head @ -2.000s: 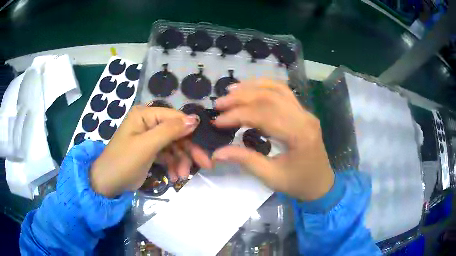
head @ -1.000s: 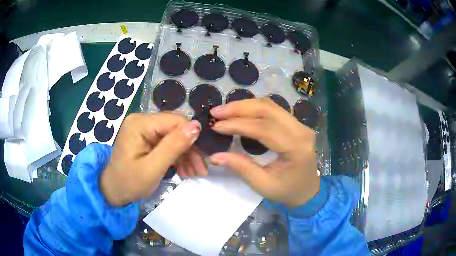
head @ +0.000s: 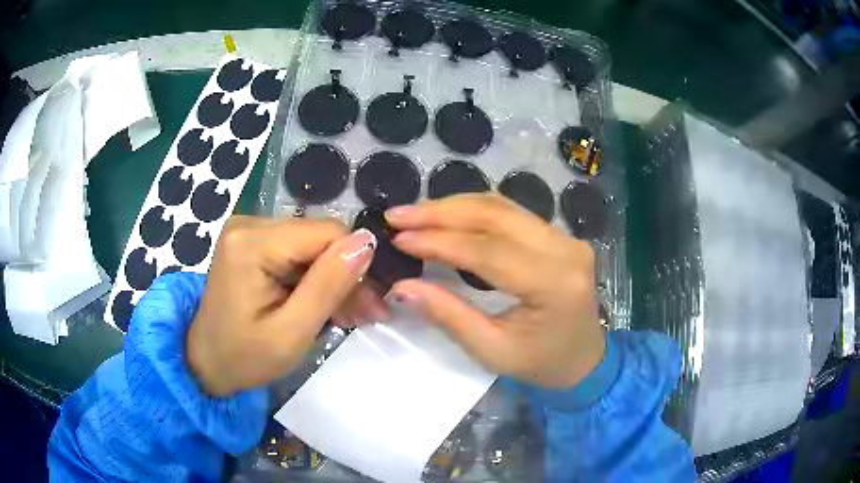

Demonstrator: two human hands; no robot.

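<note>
My left hand and my right hand meet over a clear blister tray. Between them is a black round display module, partly hidden by the fingers. My left thumb and forefinger pinch at its left edge. My right fingertips lie on its upper part and the right thumb is near its lower edge. A white paper piece lies over the tray below my hands. Rows of black round modules sit in the tray pockets; one at the right shows its gold and copper back.
A white sticker sheet with notched black discs lies left of the tray. Curled blank backing paper is heaped at far left. Stacked blister trays with a whitish top stand at right. A pale bench edge runs behind.
The view has shifted, so the tray and sheet sit higher in the picture than two seconds ago. The module between my hands has turned or moved slightly; the hands stay together over the tray.
</note>
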